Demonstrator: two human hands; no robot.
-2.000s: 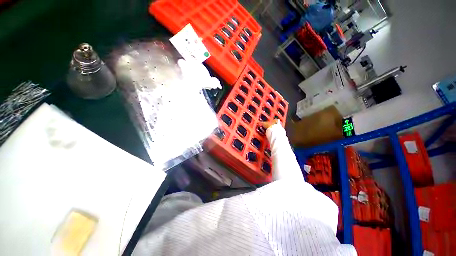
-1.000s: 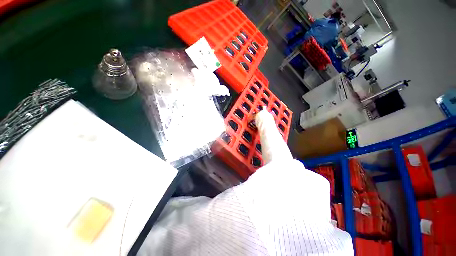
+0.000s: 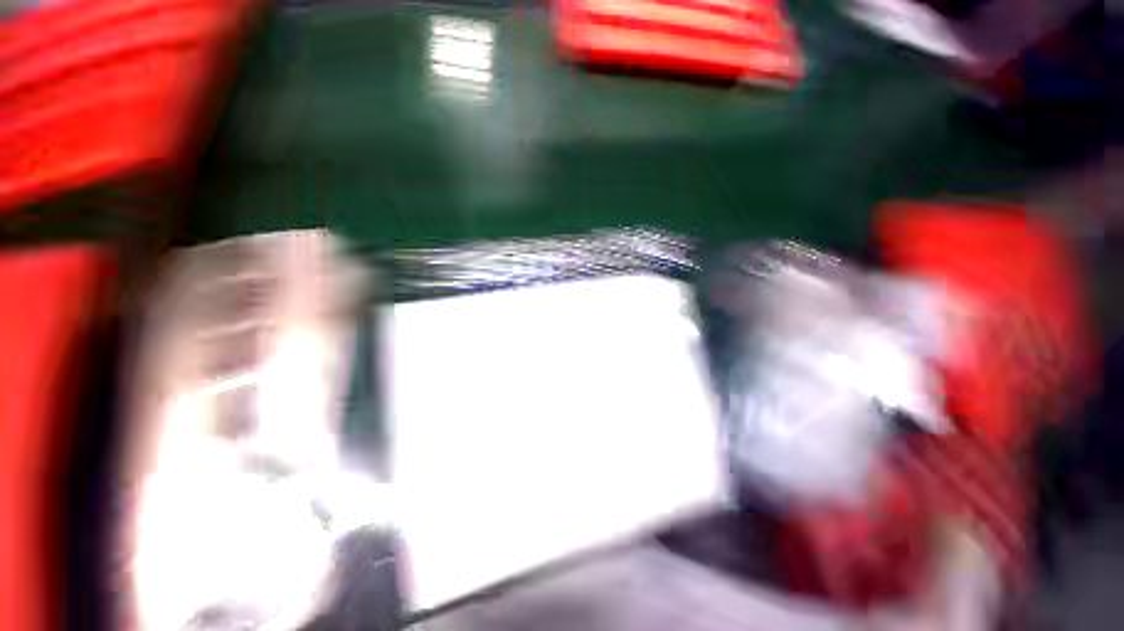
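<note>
The view is heavily blurred. The white work mat (image 3: pixel 555 431) lies in the middle on the dark green bench. A tall pale stack, likely film sheets (image 3: pixel 247 333), stands left of it. A bright white shape at the lower left by the stack may include my left hand; its outline is lost. A pale smear at the lower right, beside a dark red blurred patch, may be my right hand (image 3: pixel 968 573). I cannot tell what either hand holds.
Red trays stand at the left edge (image 3: pixel 99 99), the top (image 3: pixel 678 37) and the right (image 3: pixel 998 308). A silvery tangled band (image 3: pixel 542 261) lies beyond the mat. Blurred clear film (image 3: pixel 814 382) lies right of the mat.
The view has swung left from the right-hand trays to the mat and bench. My right arm no longer shows reaching over the tray. The cream-yellow block on the mat no longer shows.
</note>
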